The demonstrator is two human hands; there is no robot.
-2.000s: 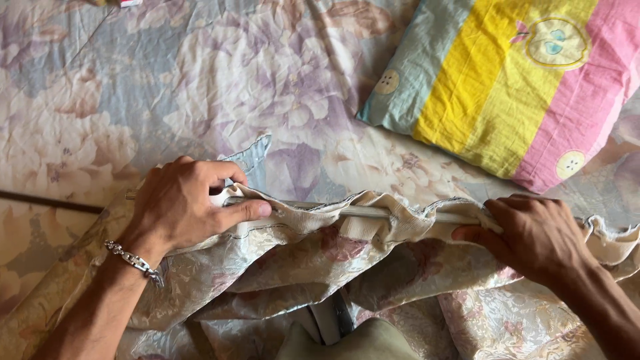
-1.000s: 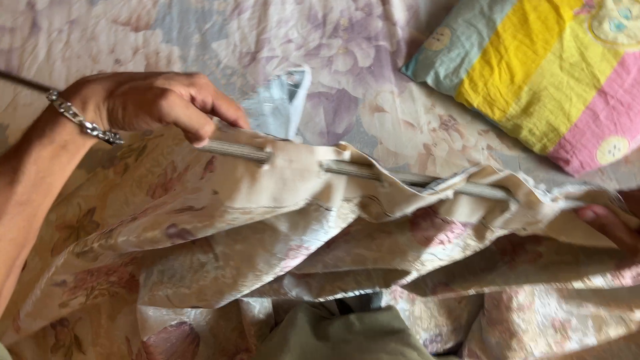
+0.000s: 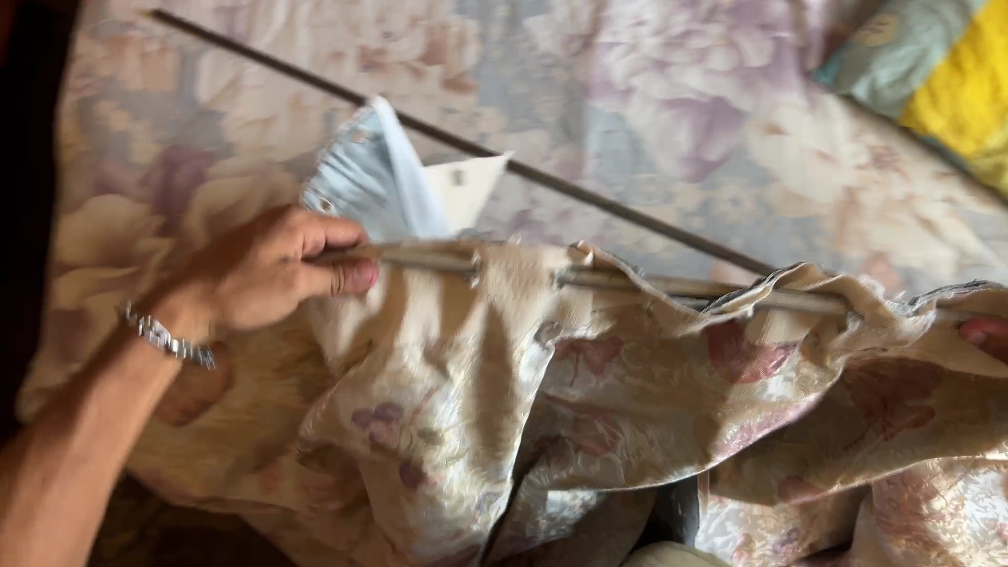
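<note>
A floral curtain (image 3: 441, 378) hangs in folds from a thin metal rod (image 3: 614, 279), which passes in and out of openings along the curtain's top band. My left hand (image 3: 276, 264), with a metal bracelet at the wrist, pinches the rod near its left end, thumb and fingers closed. At the right edge only fingertips of my right hand (image 3: 984, 335) show, against the curtain's top band; the rest is out of view. Behind the curtain's top edge stands a light blue cloth piece with eyelets (image 3: 366, 177), beside a white pointed piece (image 3: 468, 185).
A second long, dark thin rod (image 3: 551, 179) lies slantwise over the floral bedsheet (image 3: 504, 71), its lower end passing behind the curtain. A striped pillow (image 3: 945, 79) is at the top right. The bed's dark edge runs down the left side.
Two seconds ago both hands were wholly in view, gripping the bunched top band. My left hand has moved off the cloth to bare rod at the left. The view has shifted left, showing more of the dark rod.
</note>
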